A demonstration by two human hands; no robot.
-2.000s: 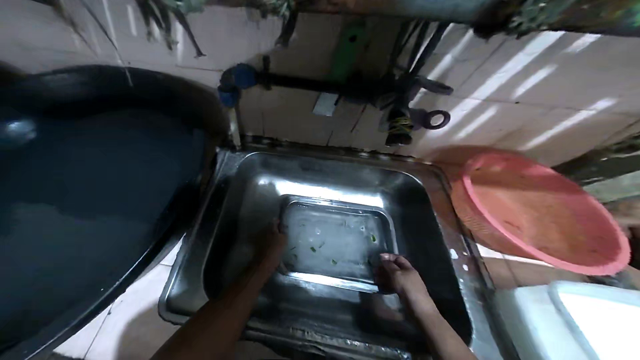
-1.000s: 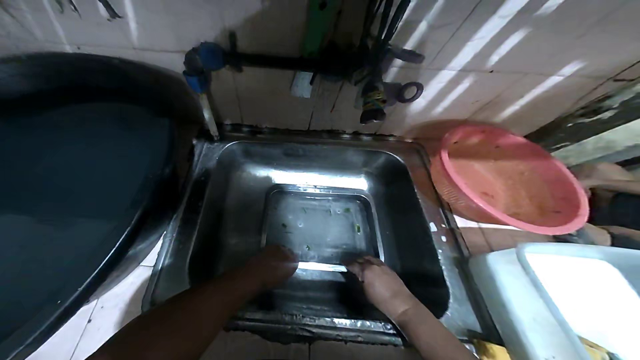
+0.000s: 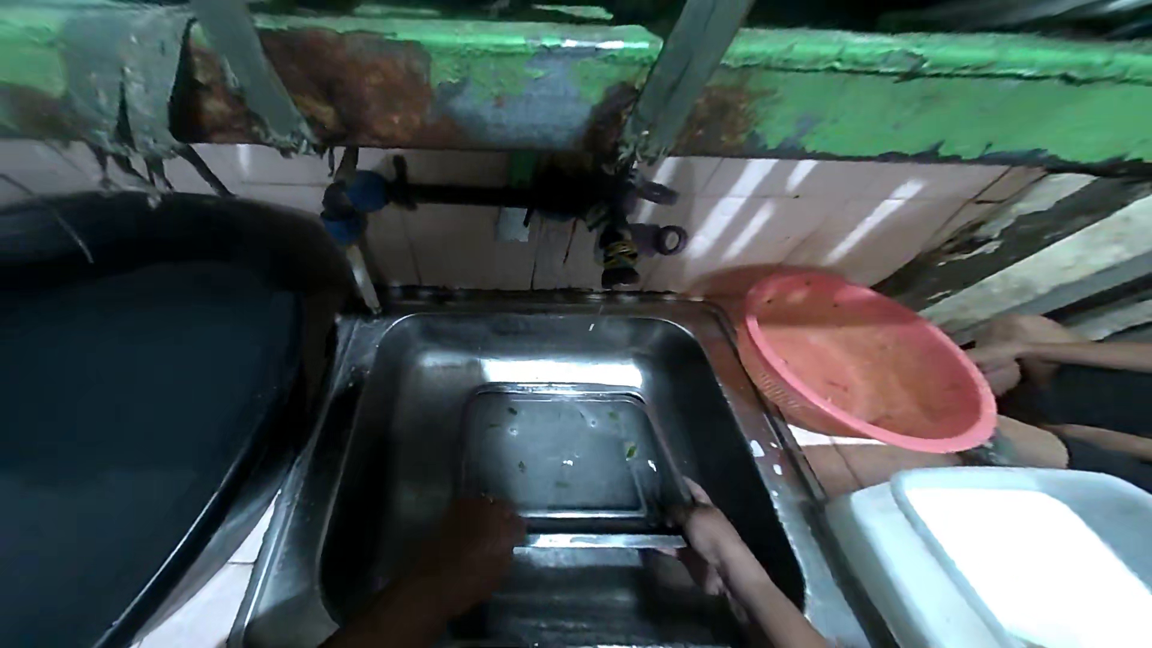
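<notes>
A rectangular metal tray [image 3: 576, 459] holds shallow water with several small green bits in it, inside a stainless steel sink basin [image 3: 405, 432]. My left hand [image 3: 486, 540] grips the tray's near left corner; its fingers are dark and blurred. At the near right corner, my right hand [image 3: 706, 535] has its fingers around the rim. A bright strip of the tray's near edge [image 3: 598, 541] shows between the two hands. The tap [image 3: 619, 261] hangs from dark piping behind the basin.
Left of the sink stands a large black tub [image 3: 135, 432]. On the right are a pink plastic basket [image 3: 864, 360] and a white container [image 3: 1008, 549]. Another person's hand [image 3: 999, 360] is beside the basket. A rusty green beam [image 3: 540, 90] crosses above the sink.
The view has tilted upward, bringing the green beam into sight. My right hand has gone from the tray's right side to its near right corner, and my left hand to the near left.
</notes>
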